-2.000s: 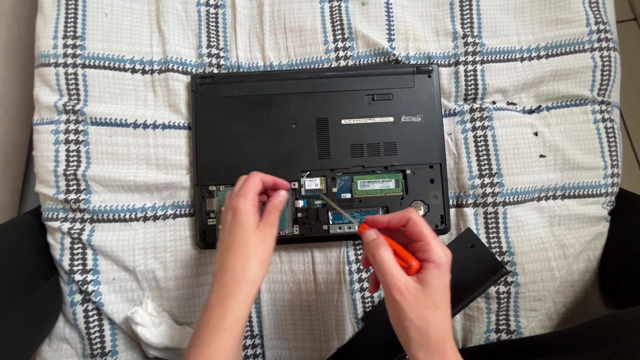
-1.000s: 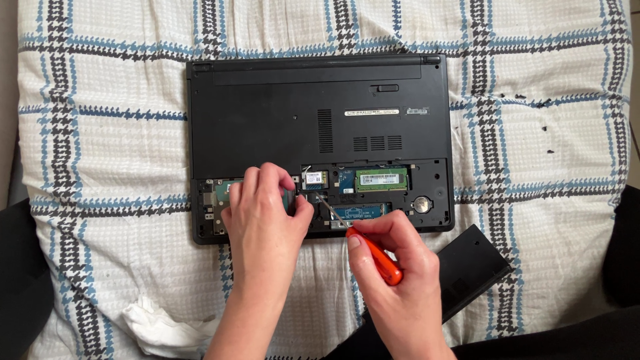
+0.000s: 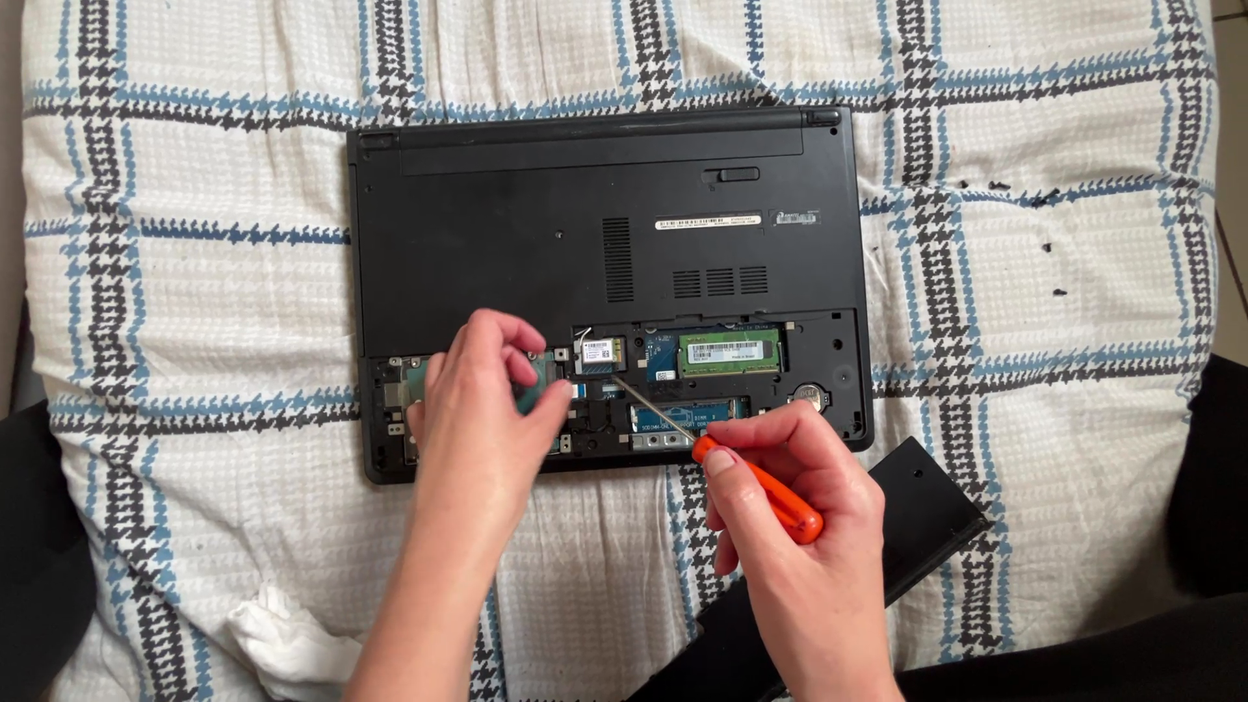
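Observation:
A black laptop (image 3: 487,244) lies upside down, its lower bay uncovered. My right hand (image 3: 799,507) holds a screwdriver by its orange handle (image 3: 780,499); the metal shaft slants up left, its tip by the wireless card (image 3: 598,355). My left hand (image 3: 487,409) is over the hard drive (image 3: 417,376), fingers curled and apart, hiding much of it; whether it touches the drive is unclear. Right of the wireless card sit a green memory module (image 3: 729,352) and, lower, an unfilled memory slot (image 3: 682,417). A round coin cell (image 3: 809,396) is at the bay's right.
A checked cloth (image 3: 234,292) lies under everything. Several small black screws (image 3: 1047,248) are scattered on it at right. The black cover panel (image 3: 916,507) lies partly behind my right hand. A crumpled white cloth (image 3: 288,639) is at lower left.
My left hand's fingers have spread and shifted over the hard drive. The screwdriver remains in my right hand, and its tip has moved slightly over the bay.

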